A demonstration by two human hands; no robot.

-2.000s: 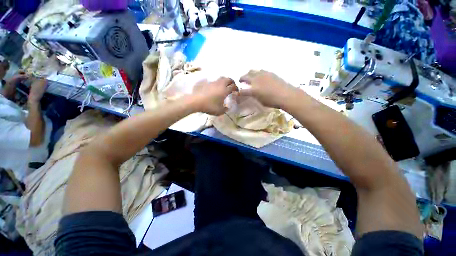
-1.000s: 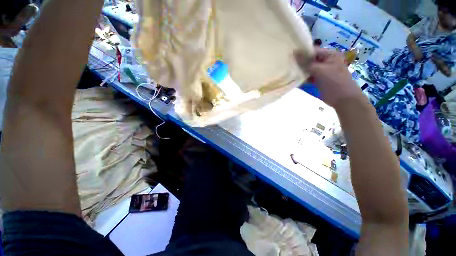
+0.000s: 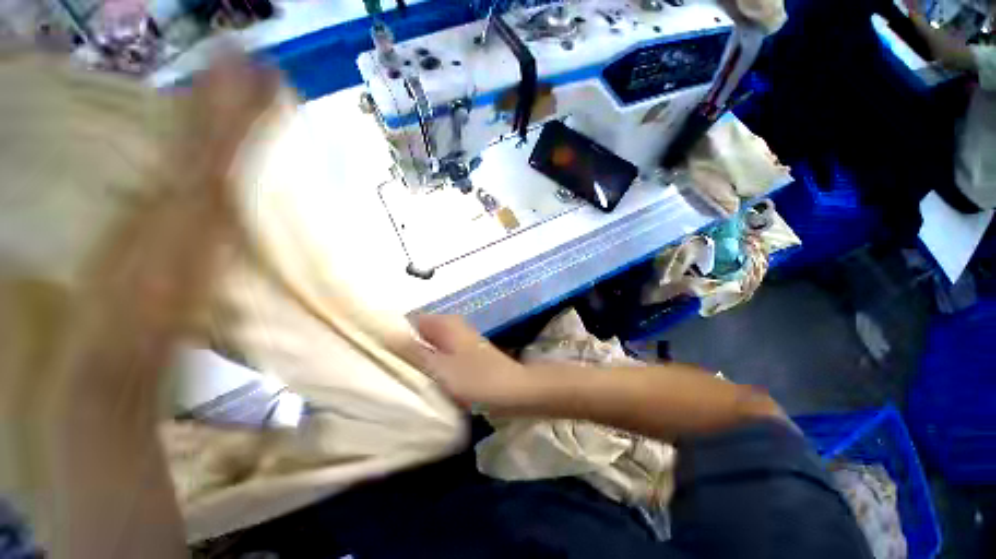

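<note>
A large cream cloth panel (image 3: 317,371), blurred by motion, fills the left side in front of the table edge. My right hand (image 3: 464,360) grips its edge at the centre, below the machine bed. My left hand (image 3: 213,142) is badly blurred against the cloth at upper left, so its grip cannot be made out. The white sewing machine (image 3: 568,55) with a blue stripe stands on the white table beyond. The cloth is left of and nearer than its needle area, apart from it.
A black phone (image 3: 584,166) lies on the machine bed. Puckered cream cloth (image 3: 579,426) lies by my lap. Scraps (image 3: 721,262) hang at the table's right end. A blue crate (image 3: 912,470) holding pale pieces stands at lower right. Part of another person shows at upper right.
The view has swung right towards the machine. The cloth held up before me is now lower and to the left. My right hand has come down with its edge; my left hand has come into view.
</note>
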